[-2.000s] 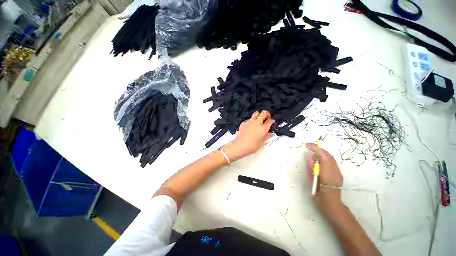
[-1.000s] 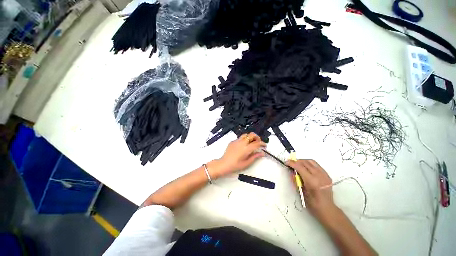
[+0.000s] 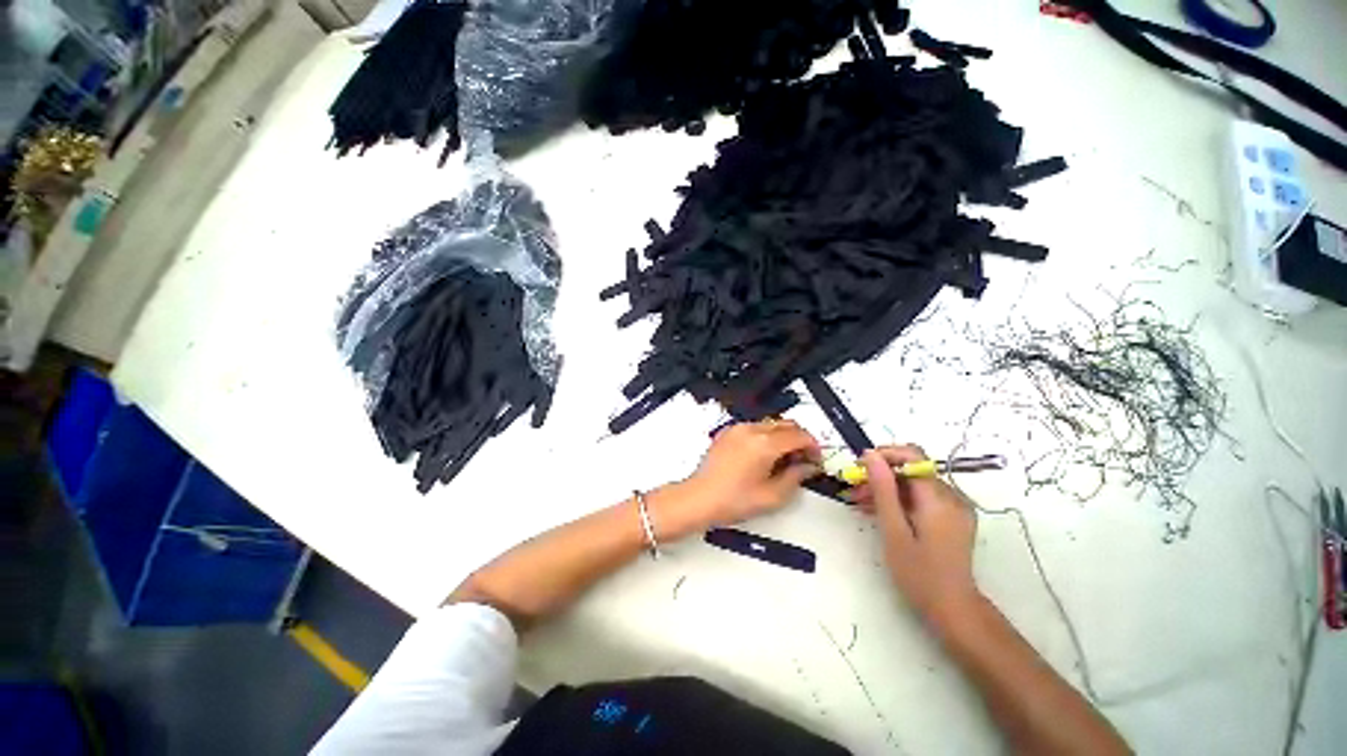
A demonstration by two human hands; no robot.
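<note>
My left hand (image 3: 753, 470) holds the left end of a black fabric tab (image 3: 835, 488) just in front of the main tab pile. My right hand (image 3: 919, 520) grips the yellow trimming pen (image 3: 894, 471), which lies nearly level, its yellow end over the tab and its greyish end pointing right. The fingers partly hide the tab and the pen's tip. A single black tab (image 3: 761, 550) with a small pale mark lies on the table below my left hand. The main tab pile (image 3: 827, 222) is beyond my hands.
A clear plastic bag of tabs (image 3: 451, 340) lies at left, another bag (image 3: 532, 74) above it. Thread clippings (image 3: 1123, 384) lie right of the pile. A power strip (image 3: 1266, 222), red-handled snips (image 3: 1332, 569), black strap (image 3: 1256, 74) and blue tape roll (image 3: 1229, 18) are at right.
My left hand has taken hold of a tab from the pile's near edge. My right hand has moved up and left to it, and the pen has turned from steep to nearly level.
</note>
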